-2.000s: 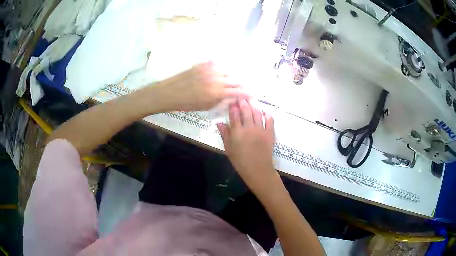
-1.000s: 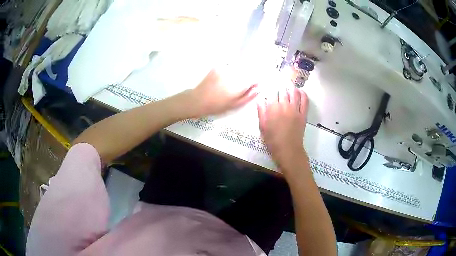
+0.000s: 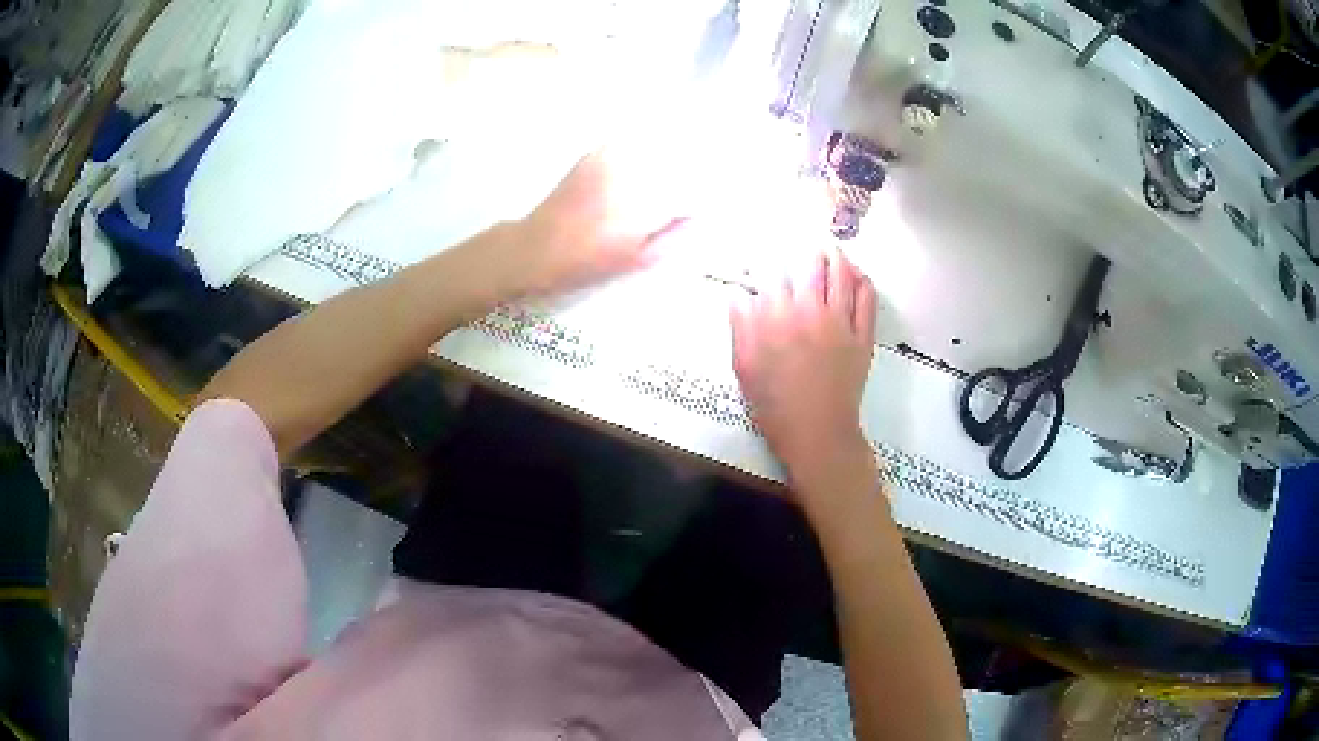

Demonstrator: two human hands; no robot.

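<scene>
The white fabric piece [image 3: 333, 123] spreads over the upper left of the table, washed out by glare towards the needle area. My left hand [image 3: 600, 232] lies over the cloth left of the needle area; its fingers fade into the glare, so I cannot tell if it grips. My right hand [image 3: 803, 340] rests palm down just below the machine head's left end, fingers pointing to the needle area, fingertips in glare. The white sewing machine [image 3: 1013, 188] stands at upper right. The presser foot and needle are hidden in the glare.
Black scissors [image 3: 1030, 391] lie right of my right hand. A measuring scale [image 3: 1042, 521] runs along the table's front edge. Crumpled white pieces [image 3: 181, 58] are heaped at upper left over blue material [image 3: 152, 217]. Yellow frame bars [image 3: 123, 355] show below the table.
My right hand has moved right from beside my left hand to below the machine head. The hands are now apart. My left hand has shifted slightly left since one second ago.
</scene>
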